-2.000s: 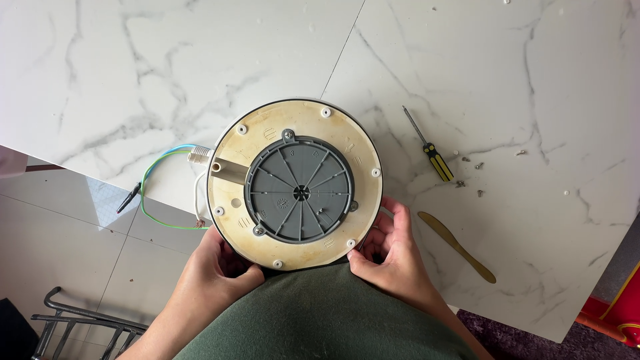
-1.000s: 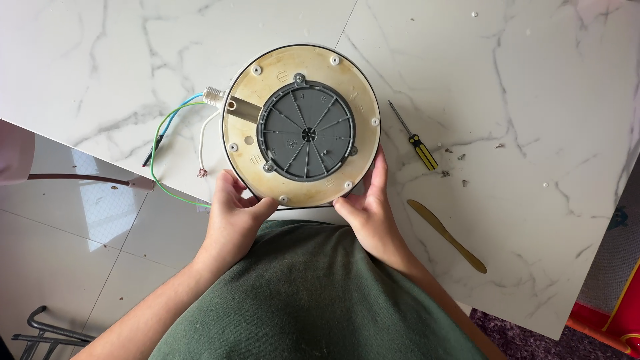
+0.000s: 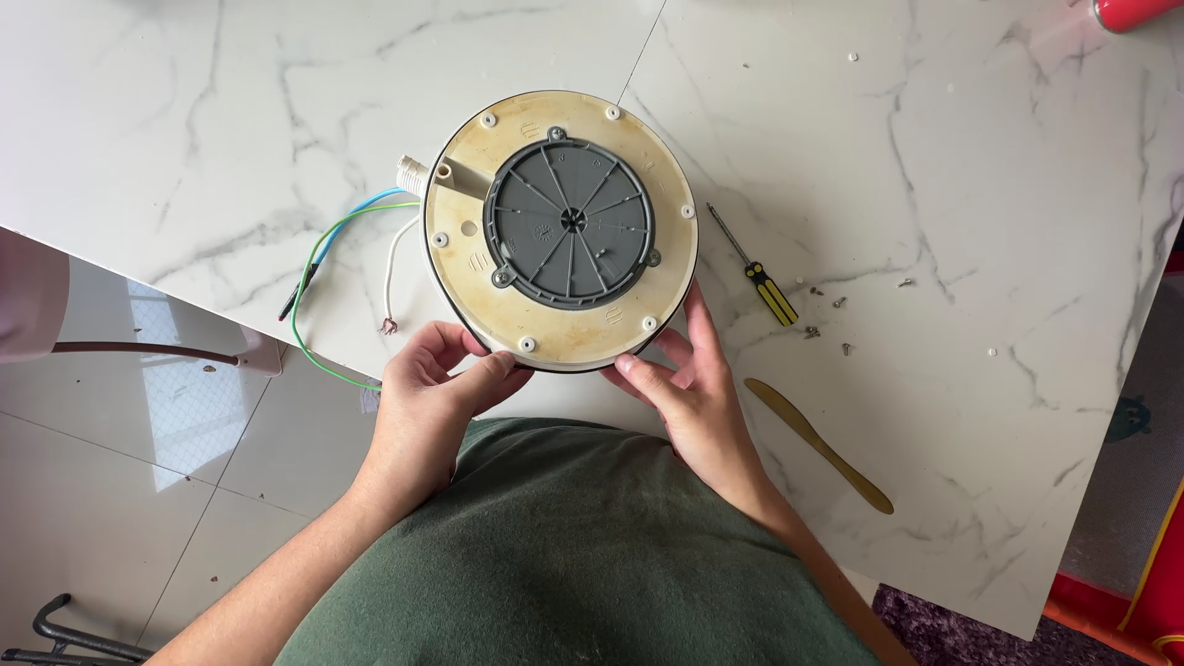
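A round, yellowed plastic appliance base (image 3: 564, 338) faces up, with a dark grey ribbed cover (image 3: 570, 222) screwed into its middle. My left hand (image 3: 439, 393) grips its lower left rim, thumb on top. At the lower right rim, my right hand (image 3: 689, 379) holds it the same way; fingers under the base are partly hidden. Blue, green-yellow and white wires (image 3: 393, 268) come out near a ribbed white fitting (image 3: 412, 176) on the left. To the right lie a screwdriver with a yellow and black handle (image 3: 770, 294), several small screws (image 3: 839, 302) and a gold-coloured table knife (image 3: 819, 446).
The marble-patterned table (image 3: 971, 462) has its near left edge beside the wires. Small white caps (image 3: 853, 57) lie on its right part. A red object (image 3: 1133, 13) is at the top right corner. Black metal tubing (image 3: 69, 634) stands at the lower left, over the tiled floor.
Both hands keep hold of the base's lower rim. The base shows farther from the green shirt than two seconds ago, with a strip of table now between them. The view has shifted.
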